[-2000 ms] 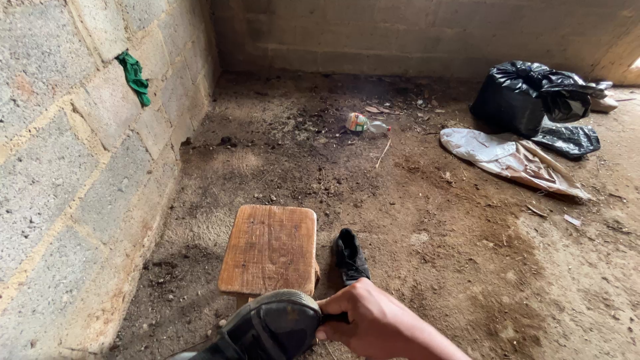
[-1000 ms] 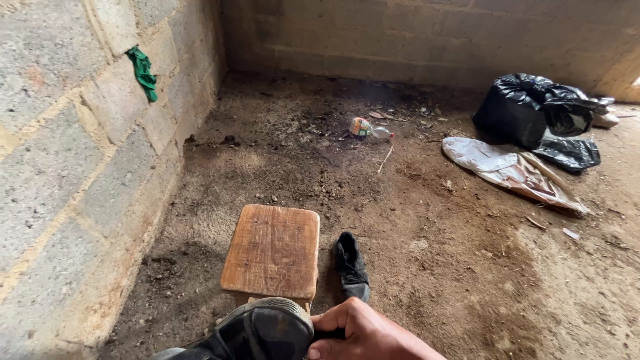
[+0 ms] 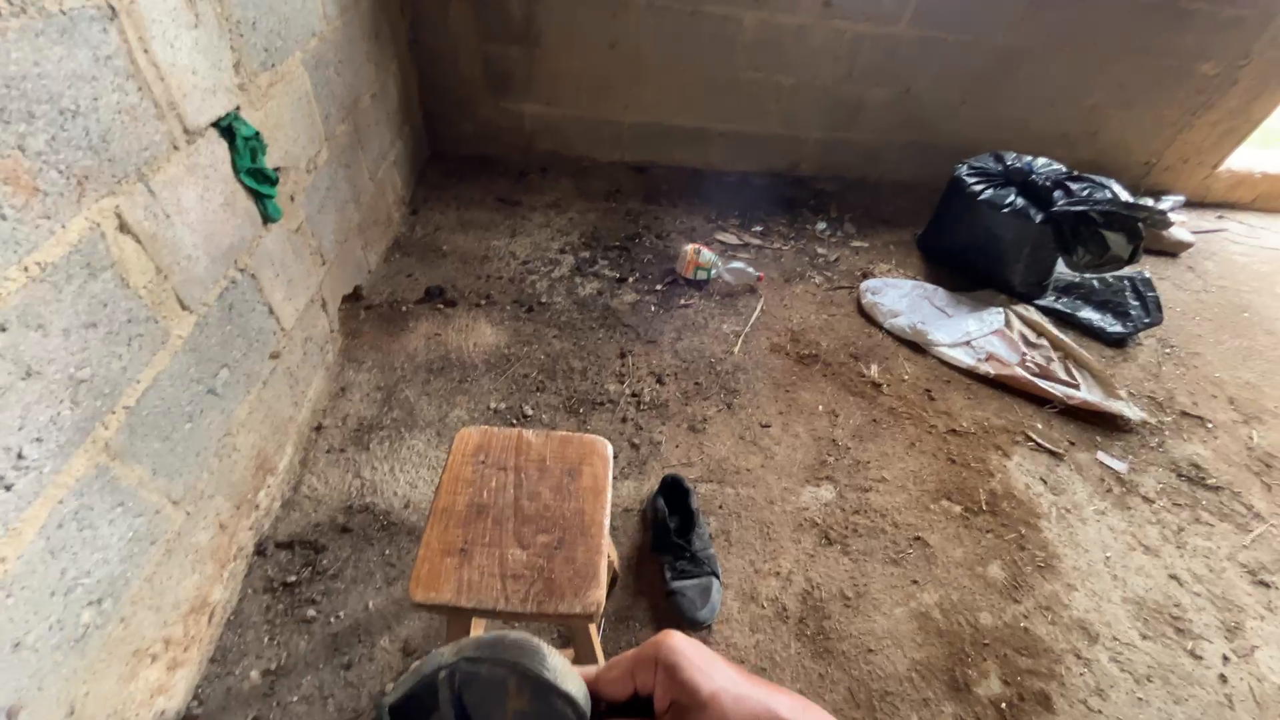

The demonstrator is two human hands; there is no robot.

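At the bottom edge, a dark shoe [image 3: 490, 680] with a pale sole edge is partly in view, cut off by the frame. My right hand [image 3: 700, 680] is at its right side, fingers curled around something black that is mostly hidden. Just beyond the shoe stands a small wooden stool [image 3: 520, 520]. Another black lace-up shoe [image 3: 687, 555] rests on the dirt floor to the right of the stool. My left hand does not show.
A block wall [image 3: 200, 380] runs along the left, with a green cloth [image 3: 250, 165] stuck in it. Farther off lie a plastic bottle [image 3: 715, 266], a tied black plastic bag [image 3: 1000, 225] and a dirty whitish sack [image 3: 980, 335]. Small debris dots the floor.
The held shoe and my right hand have moved lower in the view, so more of the stool and its legs shows.
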